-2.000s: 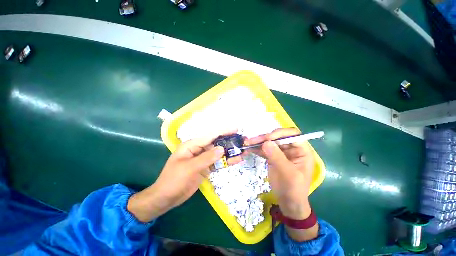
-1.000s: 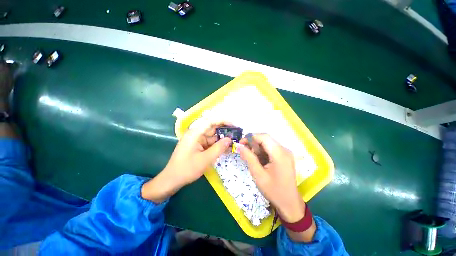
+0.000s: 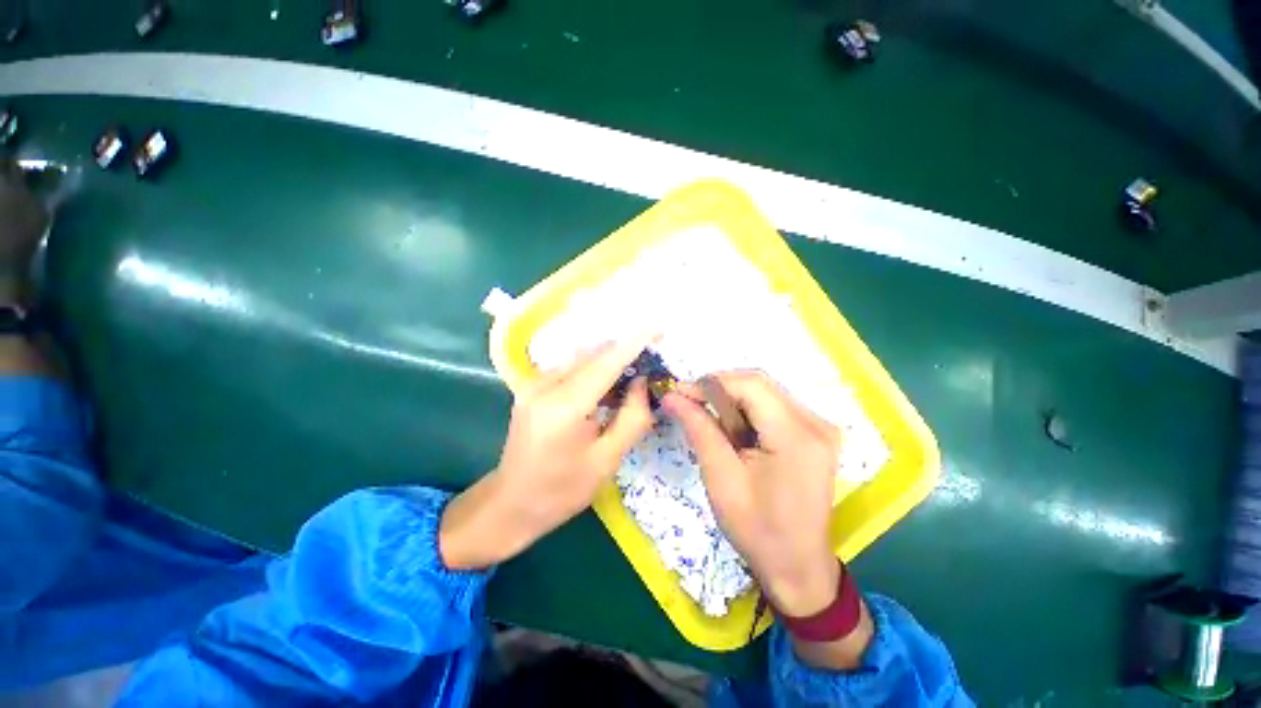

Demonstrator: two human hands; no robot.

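My left hand (image 3: 550, 445) holds a small black electronic module (image 3: 645, 374) between thumb and fingers over the yellow tray (image 3: 906, 440). The module is partly hidden by the fingers, and a small yellow spot shows on it. My right hand (image 3: 768, 477) touches the module's right side with its fingertips. A dark, thin tool, perhaps the tweezers (image 3: 725, 412), lies within the right hand, mostly hidden. White small parts (image 3: 678, 519) with dark marks fill the tray below both hands.
A white rail (image 3: 553, 141) runs between the worktop and the green belt (image 3: 692, 62), which carries several modules. A loose white piece (image 3: 498, 300) sits by the tray's upper left corner. A wire spool (image 3: 1203, 647) stands lower right. Another person's arm (image 3: 31, 401) is at the left edge.
The white-looking tool seen pointing right from my right hand no longer sticks out. My left fingers have shifted around the module, which is now turned and more covered. Another person's arm has appeared at left.
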